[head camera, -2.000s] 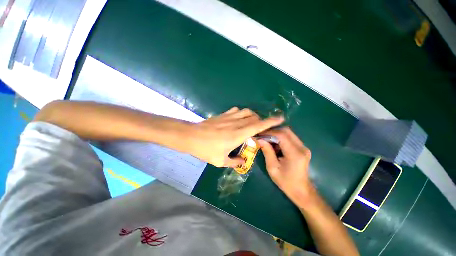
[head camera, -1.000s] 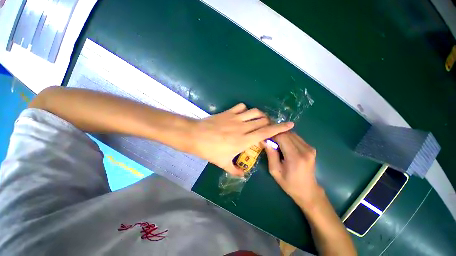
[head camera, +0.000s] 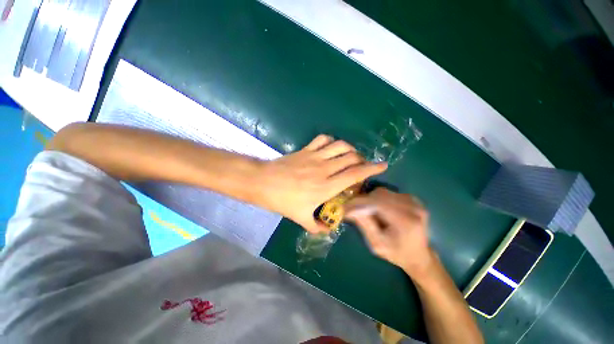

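A yellow plastic part [head camera: 330, 212] with dark marks at its lower end lies on the bench in front of me. My left hand [head camera: 313, 183] lies over it from the left, thumb at its lower end and fingers past its upper end, holding it in place. My right hand [head camera: 394, 225] is blurred, its fingertips at the part's right side. I cannot tell if the right fingers hold anything. Clear crinkled tape [head camera: 315, 247] shows below the part, and more tape [head camera: 398, 140] beyond my left fingertips.
A lined silvery sheet [head camera: 202, 205] lies under my left forearm. A finely striped grey block [head camera: 532, 193] and a smartphone [head camera: 509, 269] are at the right. A whitish rail [head camera: 431, 87] separates the green bench from the dark green belt. White paper with silver-grey strips [head camera: 66, 41] is at far left.
The small white end at my right fingertips no longer shows. My right hand has moved slightly and blurred over the part's right side. The yellow piece on the belt has left the view.
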